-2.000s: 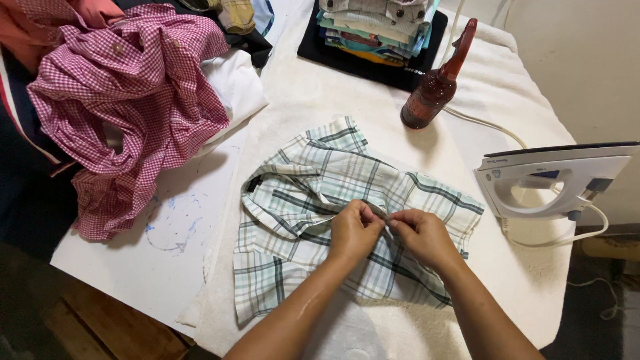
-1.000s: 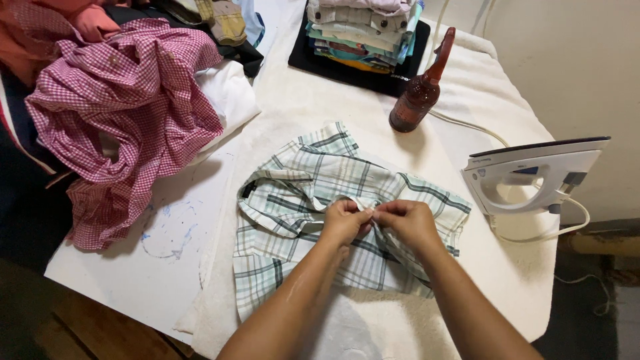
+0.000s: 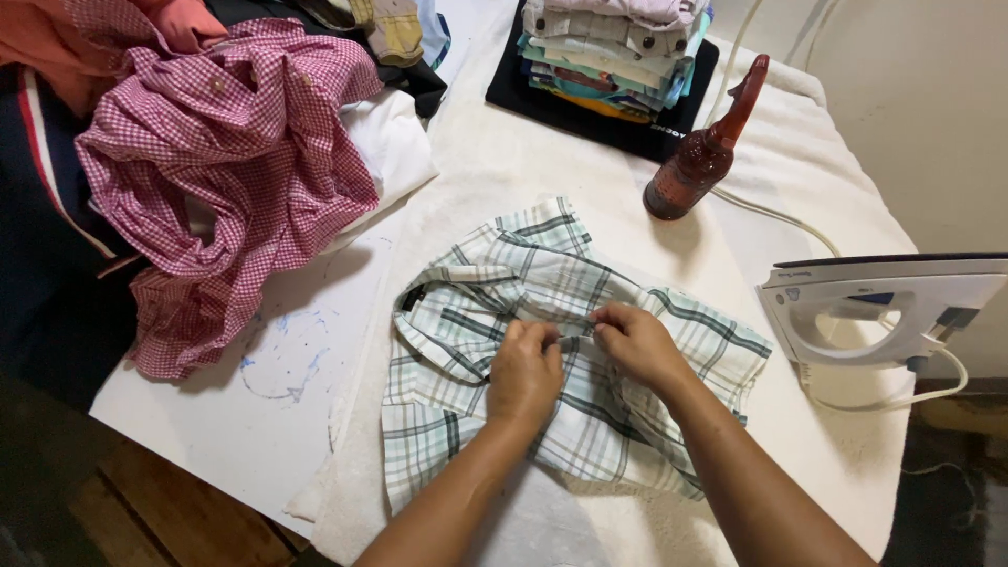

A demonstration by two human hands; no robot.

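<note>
A white, green and grey plaid short-sleeved shirt [image 3: 583,268] lies on a cream cloth [image 3: 457,177] over the table, its collar toward the left. My left hand [image 3: 526,370] pinches the shirt's front near the middle, its fingertips partly hidden. Just to the right, my right hand [image 3: 634,339] grips the edge of the same front between thumb and fingers. A short gap parts the two hands. Right of the shirt, a white steam iron [image 3: 850,315] rests on its heel. Behind the shirt stands a reddish-brown spray bottle [image 3: 693,169].
Folded clothes [image 3: 614,55] are stacked on a black folded garment [image 3: 512,94] at the back. A heap with a red-and-white gingham shirt [image 3: 236,150] covers the left side. The iron's cord [image 3: 776,216] runs behind the spray bottle. The white tabletop [image 3: 291,425] shows at left.
My hands, close together at the shirt front one second ago, are now slightly apart. The plaid shirt remains spread on the cream cloth.
</note>
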